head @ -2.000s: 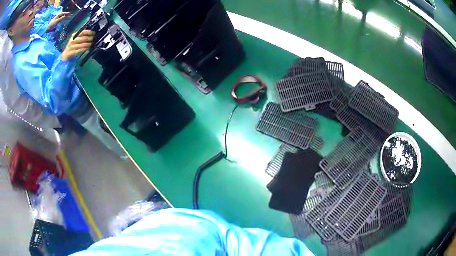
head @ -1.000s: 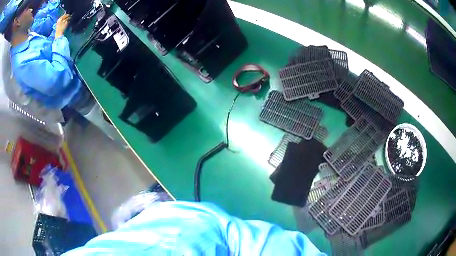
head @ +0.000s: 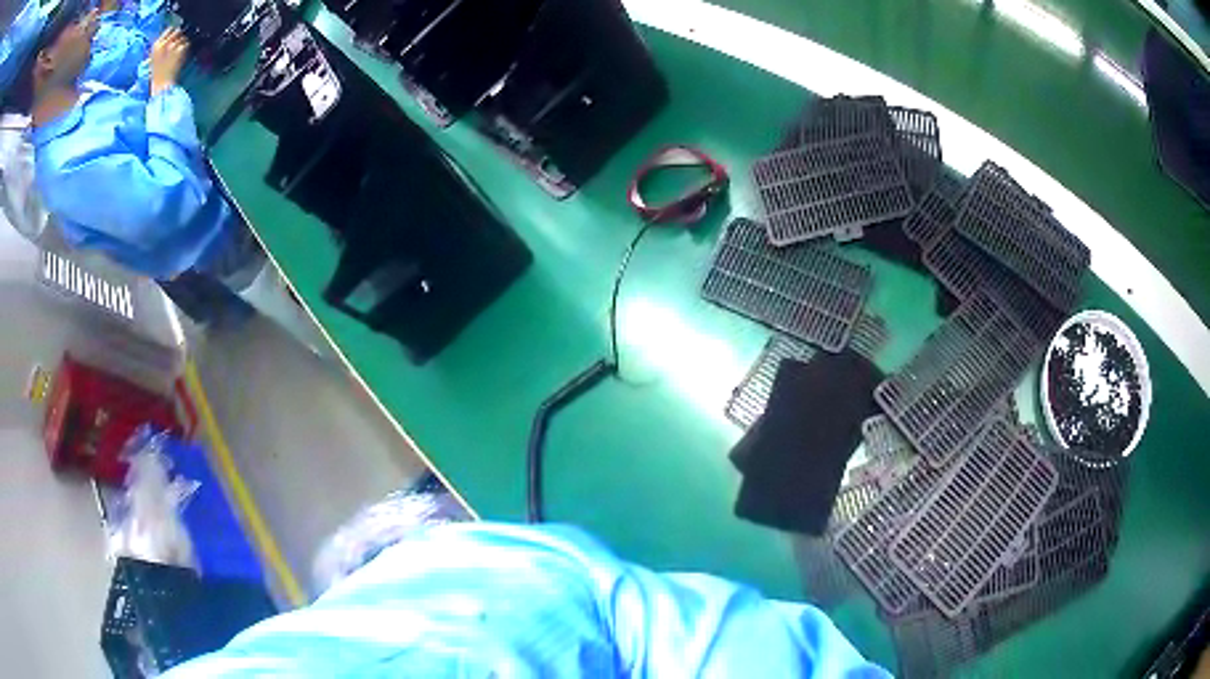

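Note:
Neither of my hands is in view; only my blue sleeve and smock show along the bottom edge. A loose, overlapping pile of dark slotted vent grilles [head: 975, 517] lies on the green bench in front of me. A plain black filter sheet [head: 809, 438] lies at the pile's near left side. A round white-rimmed screw dish [head: 1096, 389], full of small dark specks, stands at the pile's right. A reddish-brown loop [head: 678, 185] with a thin lead lies beyond, joined to a black coiled cord [head: 540, 444].
Black housings [head: 431, 265] stand at left, with more housings [head: 577, 100] behind them. A person in a blue smock [head: 133, 173] is at the upper left. A red bin [head: 113, 418], clear plastic bags [head: 157, 497] and a dark crate [head: 179, 617] are at lower left. A white rail [head: 849, 73] curves beyond the bench.
The view has shifted a little, so the bench things sit slightly higher and further right. The person at upper left has drawn a hand back and up. Nothing on the bench has visibly been moved.

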